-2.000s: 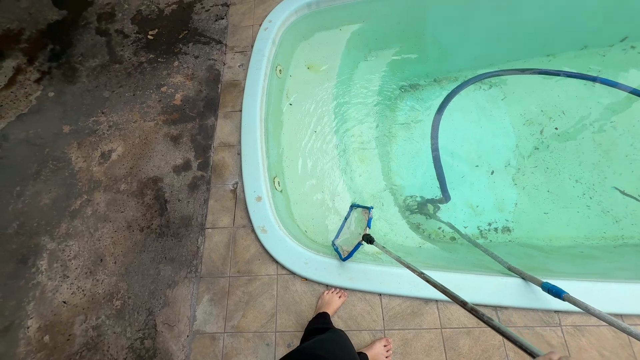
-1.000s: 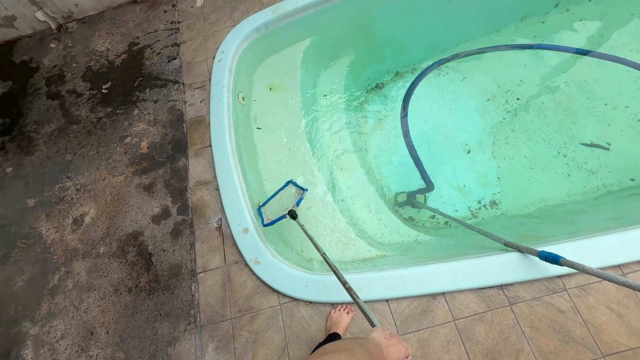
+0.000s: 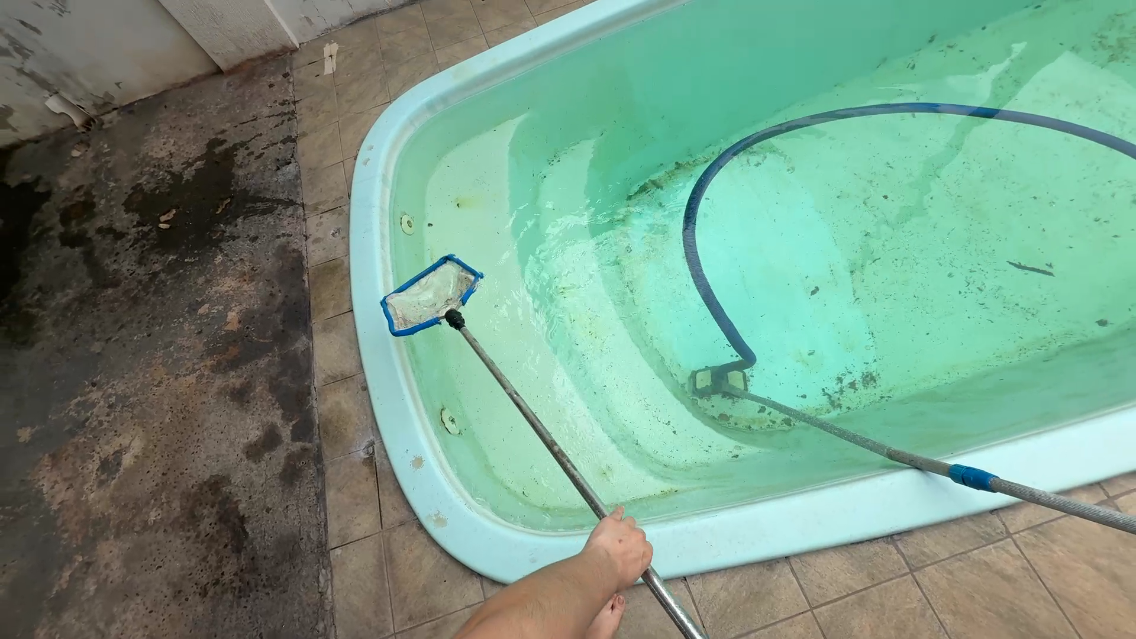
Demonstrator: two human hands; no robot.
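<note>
My left hand (image 3: 619, 546) is closed around the metal pole (image 3: 541, 432) of a pool skimmer, above the near rim of the pool. At the pole's far end, the blue-framed skimmer net (image 3: 433, 295) is over the pool's left end, one corner reaching the inner edge of the rim. Pale mesh fills the frame. The pole's near end runs out of the bottom of the view. My right hand is not in view.
A vacuum head (image 3: 719, 382) rests underwater, joined to a dark blue hose (image 3: 688, 213) and a second pole (image 3: 843, 435) lying across the pool rim (image 3: 799, 524). Tiles (image 3: 355, 524) border the pool; stained concrete (image 3: 160, 399) and a wall (image 3: 98, 44) are at left.
The skimmer net has moved left, toward the pool's left end. My left hand and forearm have come into fuller view on the pole. The view has shifted, now showing the wall.
</note>
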